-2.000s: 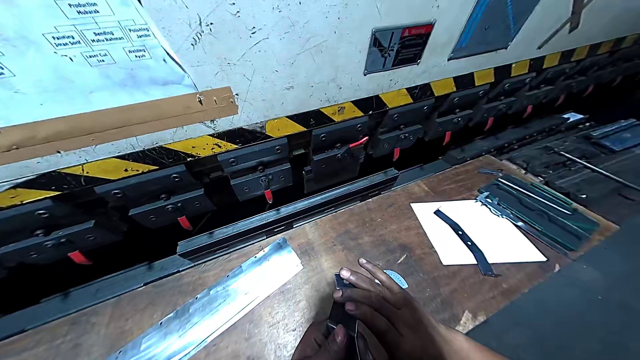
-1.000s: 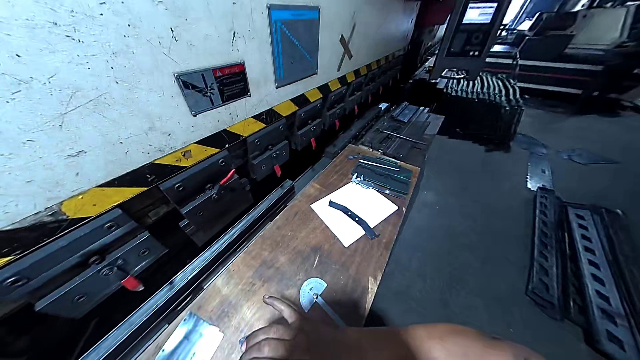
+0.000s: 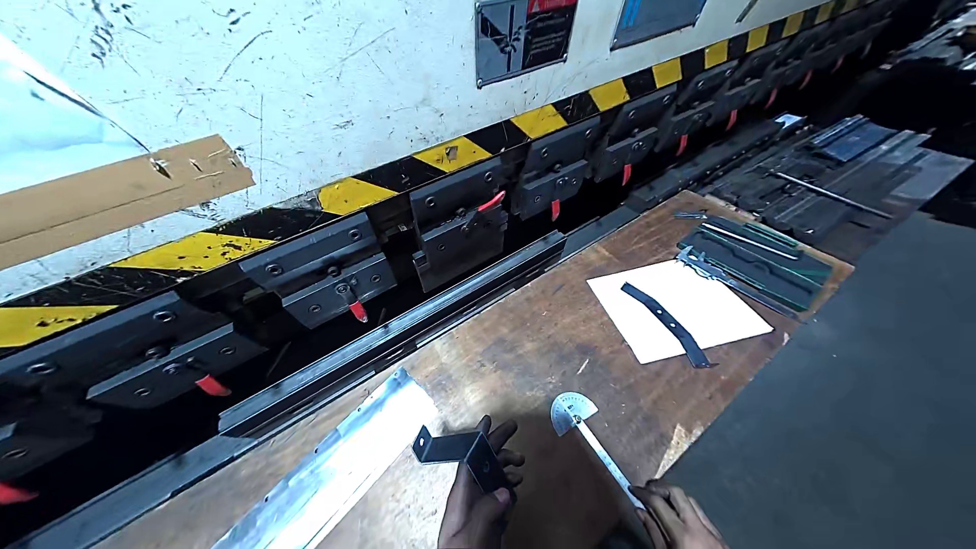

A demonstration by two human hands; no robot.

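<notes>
A dark bent metal bracket [image 3: 457, 450] with holes is held in my left hand [image 3: 484, 492], near the bottom centre. To its right, my right hand [image 3: 675, 515] grips the arm of a steel protractor [image 3: 573, 412], whose half-round head points away from me over the wooden board. Farther back, a dark curved metal strip [image 3: 665, 320] with small holes lies across a white sheet [image 3: 690, 309]. A vernier caliper [image 3: 724, 280] rests beside that sheet, on the right part of the board.
The wooden board [image 3: 534, 343] runs along the press brake's lower die [image 3: 396, 328]. Above are clamps [image 3: 457, 236] with red levers. A shiny sheet-metal strip [image 3: 343, 465] lies at lower left. Dark flat metal pieces [image 3: 839, 183] sit at the far right.
The protractor, lying on the board by my hand a second ago, is now gripped by its arm in my right hand. The view has swung back left.
</notes>
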